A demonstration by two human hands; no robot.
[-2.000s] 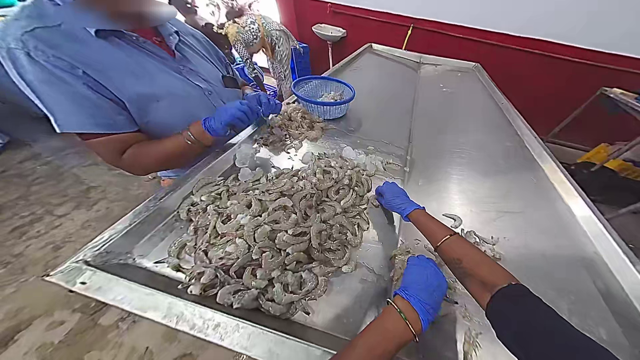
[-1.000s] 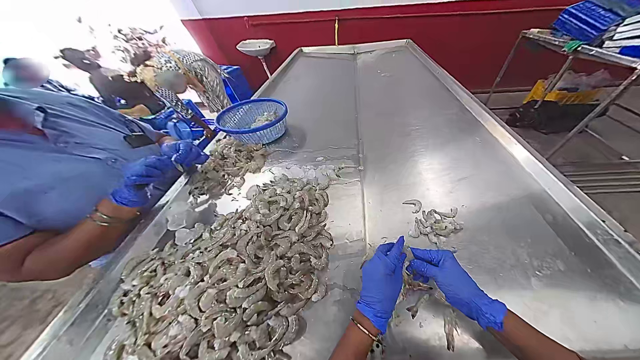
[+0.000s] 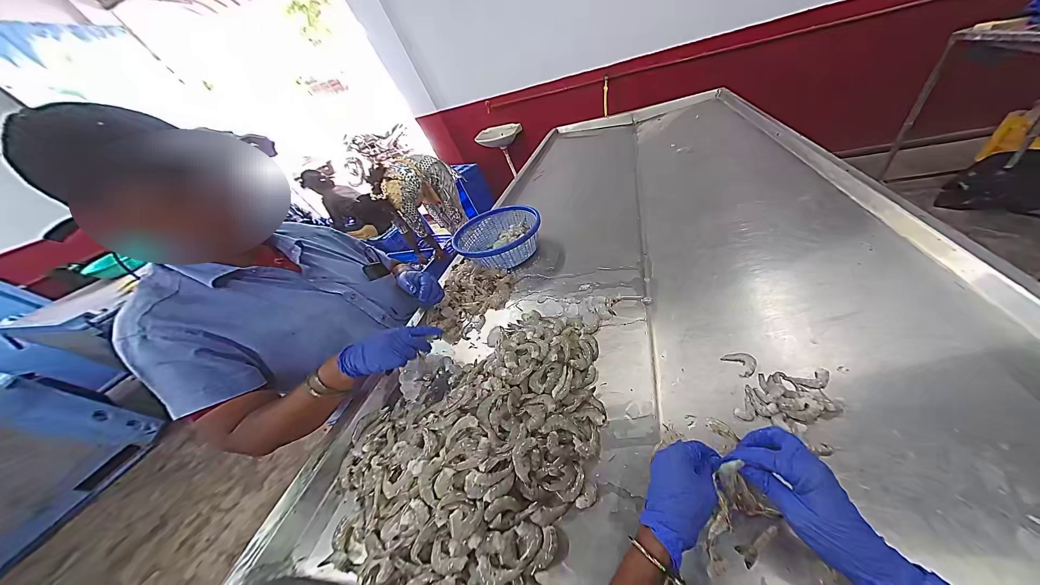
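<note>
Both my hands wear blue gloves and meet over the steel table (image 3: 731, 268). My left hand (image 3: 681, 491) is closed on a shrimp (image 3: 729, 470), and my right hand (image 3: 784, 471) pinches the same shrimp from the other side. Loose shells and heads (image 3: 751, 500) lie beneath my fingers. Just beyond my right hand is a small pile of peeled shrimp (image 3: 788, 396), with a single one (image 3: 741, 362) apart from it. A large heap of unpeeled shrimp (image 3: 487, 455) spreads to the left of my hands.
Across the table's left edge stands a co-worker in a blue shirt (image 3: 325, 301), with gloved hands near a pile of shells (image 3: 471, 294). A blue plastic basket (image 3: 497, 237) holding some shrimp stands farther back. A raised metal rim (image 3: 886, 203) borders the table.
Two seconds ago my left hand was at the heap's edge, apart from my right; now both are together. The co-worker's hands have moved apart. The view has swung left and up since one second ago.
</note>
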